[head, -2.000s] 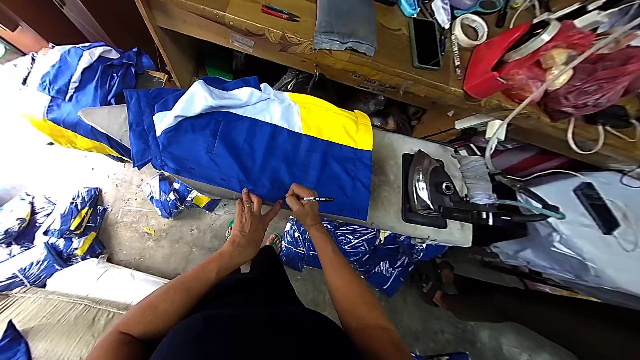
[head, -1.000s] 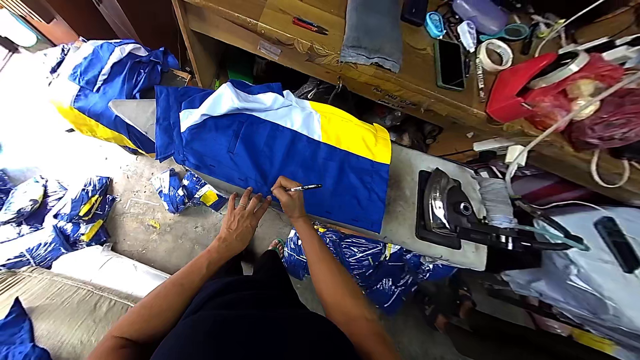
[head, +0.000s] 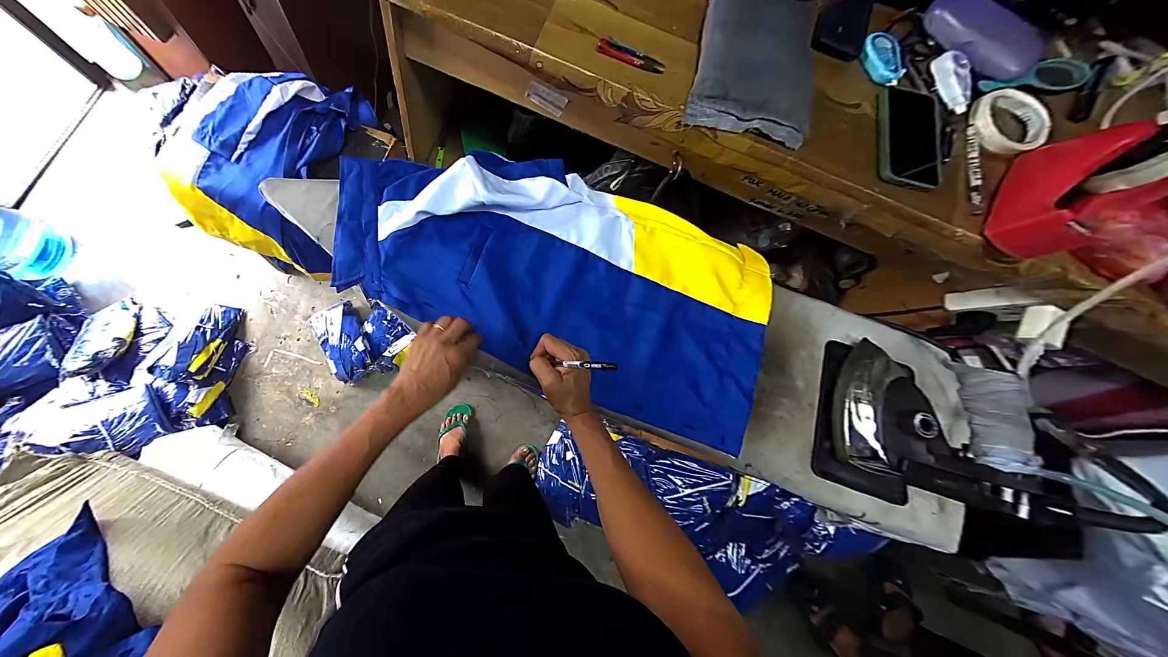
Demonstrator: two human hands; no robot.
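Observation:
A blue garment (head: 584,319) with light blue and yellow panels lies along a padded ironing board (head: 794,365). My right hand (head: 561,374) grips a marker pen (head: 589,365) at the garment's near edge, the pen lying roughly level and pointing right. To its left, my left hand (head: 440,351) is at the near edge of the garment with its fingers bent; whether it pinches the cloth cannot be told. A steam iron (head: 867,411) rests on a dark pad at the board's right end.
Behind the board stands a wooden table (head: 620,100) with pens, folded grey cloth (head: 748,73), a phone (head: 909,137) and a tape roll (head: 1011,120). Plastic-wrapped blue garments (head: 666,484) lie below the board, others (head: 182,365) on the floor at left. Another blue garment (head: 255,155) hangs over something behind the board's tip.
My left hand, spread flat by the garment's near edge a second ago, now has bent fingers and sits farther from my right hand. The pen stays in my right hand.

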